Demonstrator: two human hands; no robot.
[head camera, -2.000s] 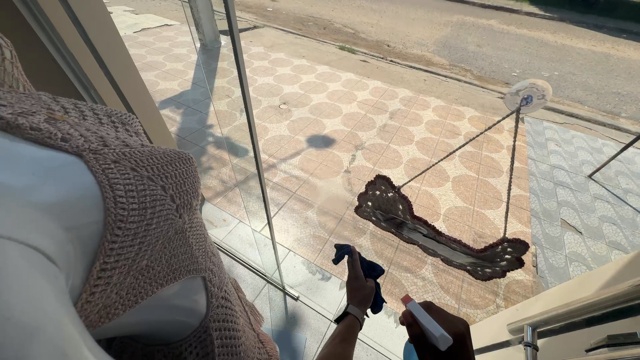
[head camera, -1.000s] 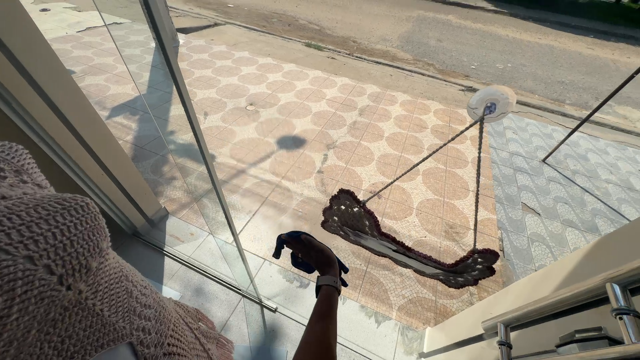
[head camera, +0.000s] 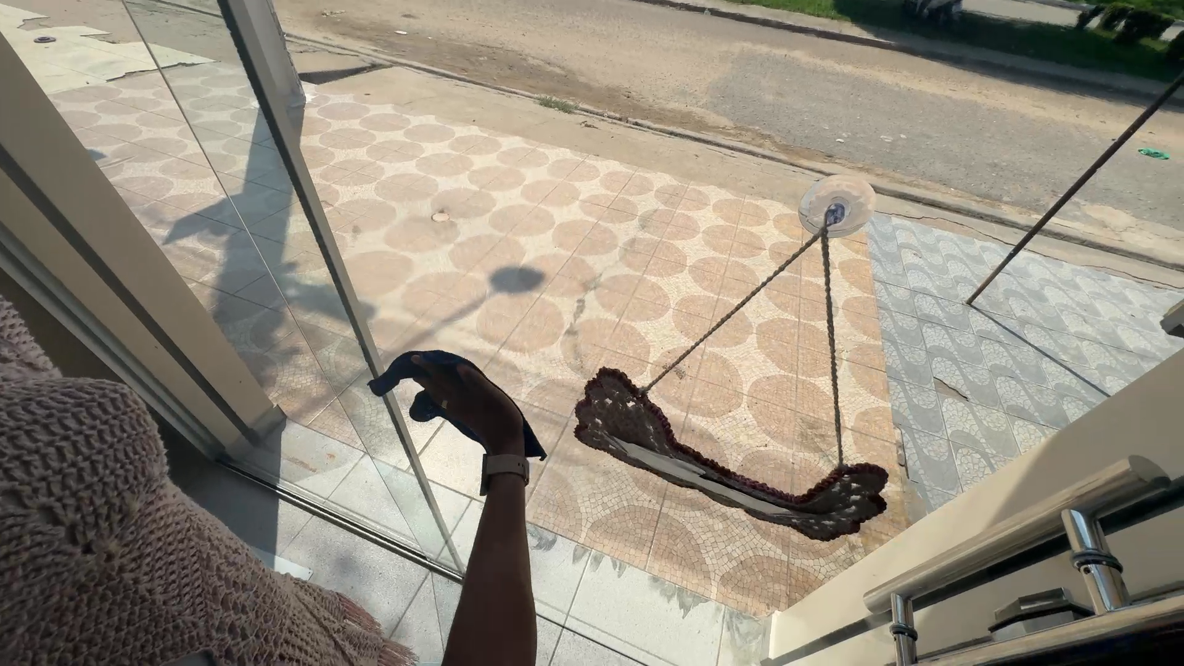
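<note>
My left hand (head camera: 462, 398), with a wristwatch on its wrist, holds a dark blue cloth (head camera: 421, 370) near the edge of the glass pane (head camera: 370, 416). Parts of the cloth hang past the fingers and beside the wrist. To the right of the hand, a dark crocheted piece (head camera: 740, 481) hangs by twisted cords from a clear suction cup (head camera: 835, 205). My right hand is out of view.
A crocheted garment (head camera: 83, 481) on a form fills the lower left. Metal door handles (head camera: 1017, 546) stand at the lower right. A metal door track (head camera: 351, 523) crosses the tiled floor. Beyond the glass lie patterned paving (head camera: 527, 222) and a road (head camera: 647, 74).
My left hand with the cloth has moved left, to the edge of the glass pane. My right hand, seen two seconds ago holding a white and orange spray bottle top, has left the view.
</note>
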